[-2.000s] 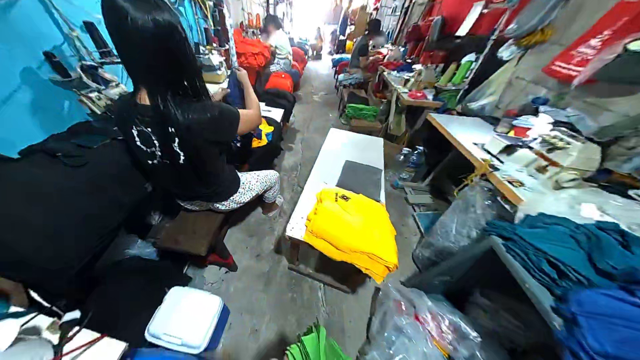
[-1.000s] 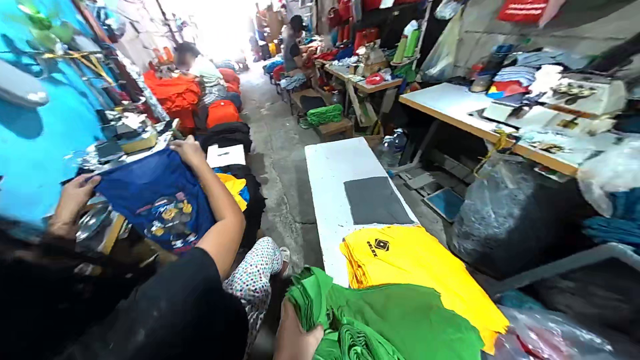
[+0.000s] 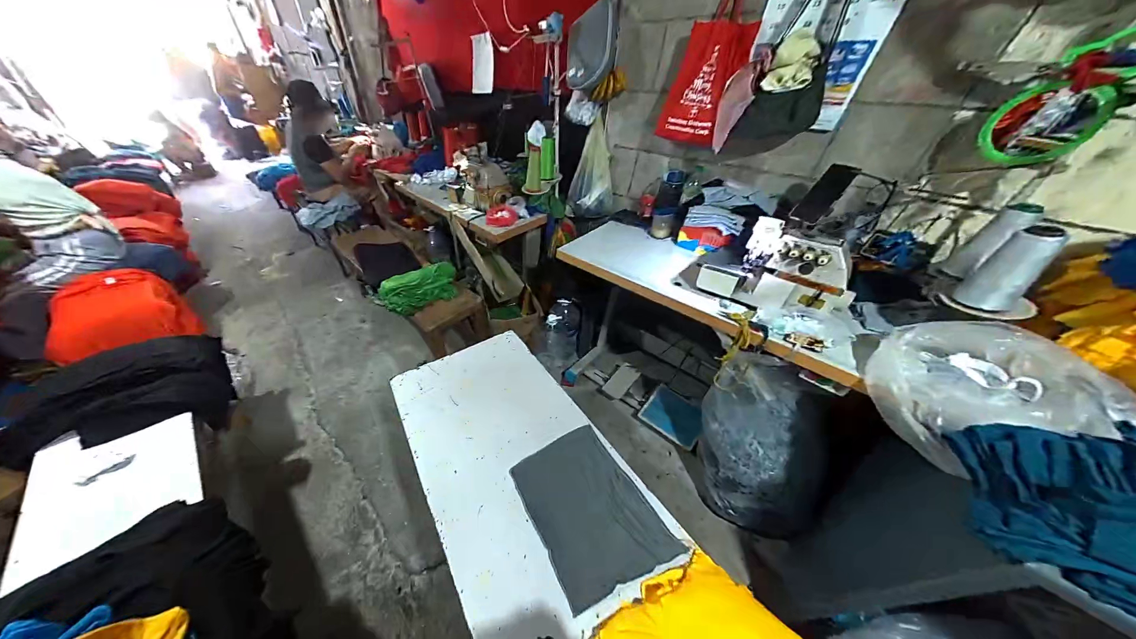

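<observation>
Neither of my hands shows in the head view. A long white board or bench top runs away from the bottom edge. Dark grey folded cloth lies flat on it, and the edge of a yellow garment covers its near right corner. To the right, a worktable with a wooden edge carries a white overlock sewing machine. A small pile of folded light cloth sits beside the machine.
Clear plastic bags and teal cloth crowd the lower right. At left are piled black cloth, orange cloth and a white board. Green cloth rests on a wooden stool. A person sits farther back.
The view has swung right. The green cloth and the hand at it, seen at the bottom one second ago, are out of view, as is the nearby person with the blue cloth.
</observation>
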